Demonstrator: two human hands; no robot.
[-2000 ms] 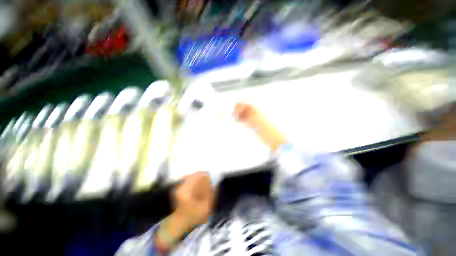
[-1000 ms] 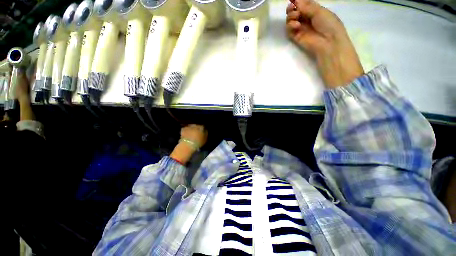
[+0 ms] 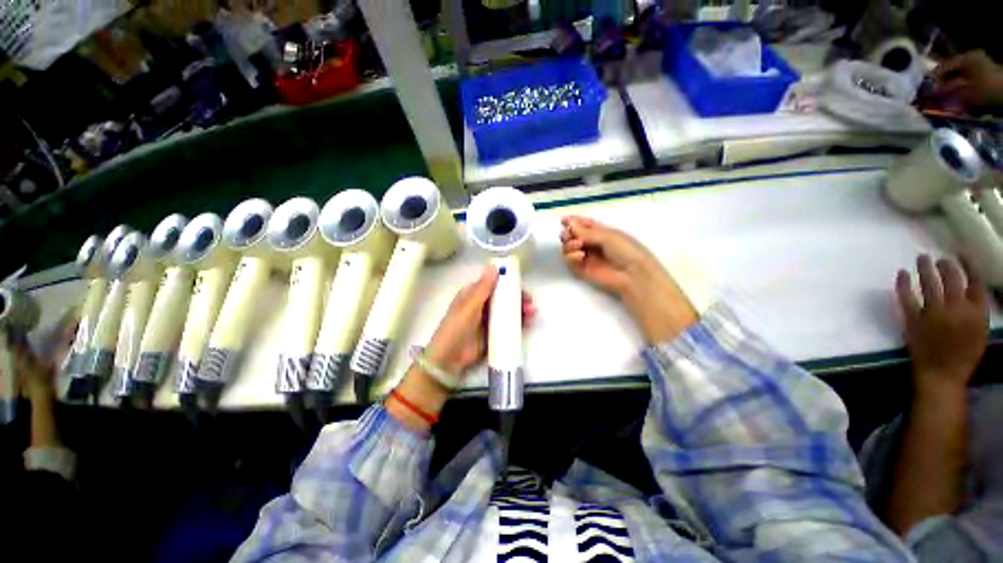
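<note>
A cream hair dryer lies on the white work surface in front of me, its round barrel end with a pale grey ring facing up. My left hand is around the upper part of its handle, thumb near a small dark mark. A silver-black patterned band is at the handle's lower end, by the table edge. My right hand is just right of the barrel, not touching it, with fingertips pinched together; whether a tiny part is between them cannot be made out.
Several cream hair dryers stand in a row to the left. A blue bin of tiny silvery pieces and a second blue bin are behind. A red basket is far left. Another person's hand and more dryers are at right.
The view has swung up to show the bins. My left hand has moved up from below the table edge and taken hold of the dryer's handle. My right hand remains beside the barrel.
</note>
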